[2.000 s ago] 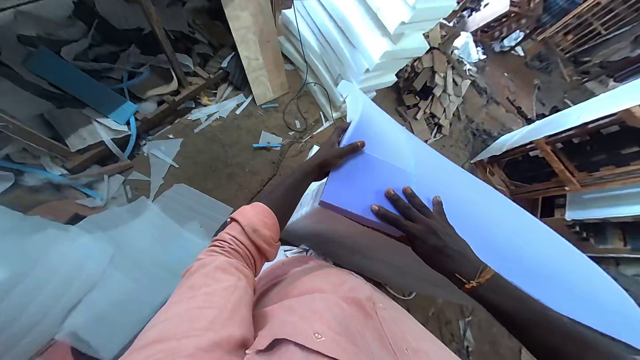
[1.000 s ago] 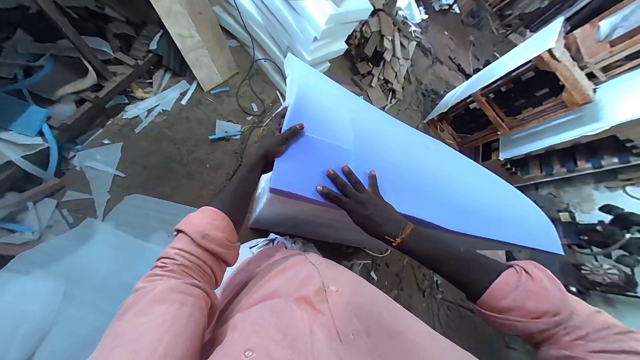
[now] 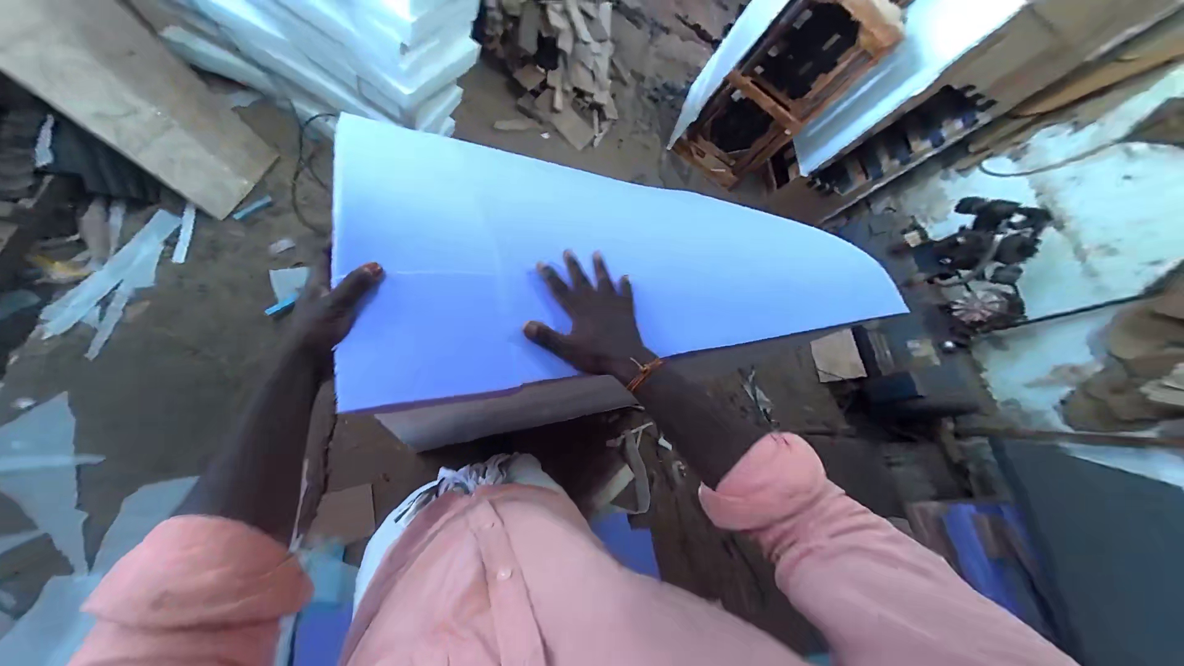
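A large pale blue sheet, its material unclear, lies in front of my body and tapers to a point on the right (image 3: 740, 268). My left hand (image 3: 338, 301) grips its left edge, thumb on top and fingers hidden beyond the edge. Flat on the sheet's middle, near the lower edge, rests my right hand (image 3: 597, 319) with its fingers spread. A brownish layer (image 3: 518, 412) shows below the sheet's near edge.
Stacked white foam-like sheets (image 3: 370, 55) stand at the upper left beside a wooden board (image 3: 139, 102). Scrap pieces (image 3: 564, 65) are heaped beyond the sheet. Wooden frames (image 3: 768, 102) stand upper right. Offcuts (image 3: 120, 277) litter the floor at left.
The view has shifted toward the right. The sheet now lies more level across the view. My left hand stays at its left edge and my right hand stays spread on top.
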